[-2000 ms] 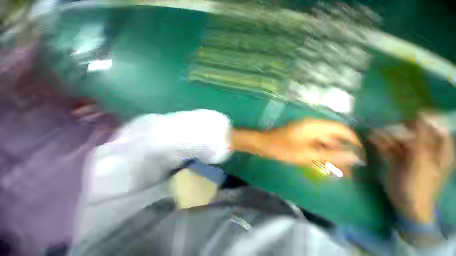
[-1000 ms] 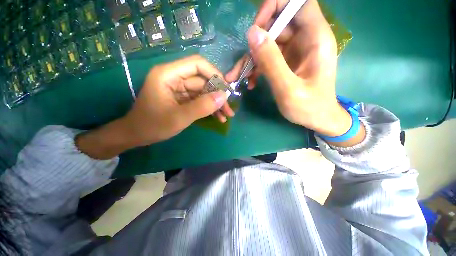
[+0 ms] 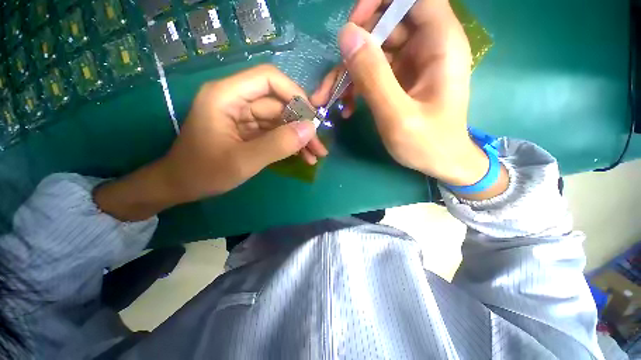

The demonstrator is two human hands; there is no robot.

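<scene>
My left hand pinches a small silver-grey circuit board module between thumb and forefinger, above the mat. My right hand, with a blue band on its wrist, holds silver-white tweezers pointing down and left. The tweezer tips are at the module's right edge, where a tiny shiny piece shows; whether the tips grip it I cannot tell. A small yellow-green film piece lies below my left fingers, partly hidden by them.
A clear blister tray at the upper left holds green-gold modules and silver-grey labelled ones. A clear sheet lies beyond my hands. A larger yellow-green film shows behind my right hand. A black cable runs along the green mat's right edge.
Since the frame one second ago the view has shifted slightly, and hands and tray appear a little higher and further left. Both hands keep the same hold. The earliest frame is blurred.
</scene>
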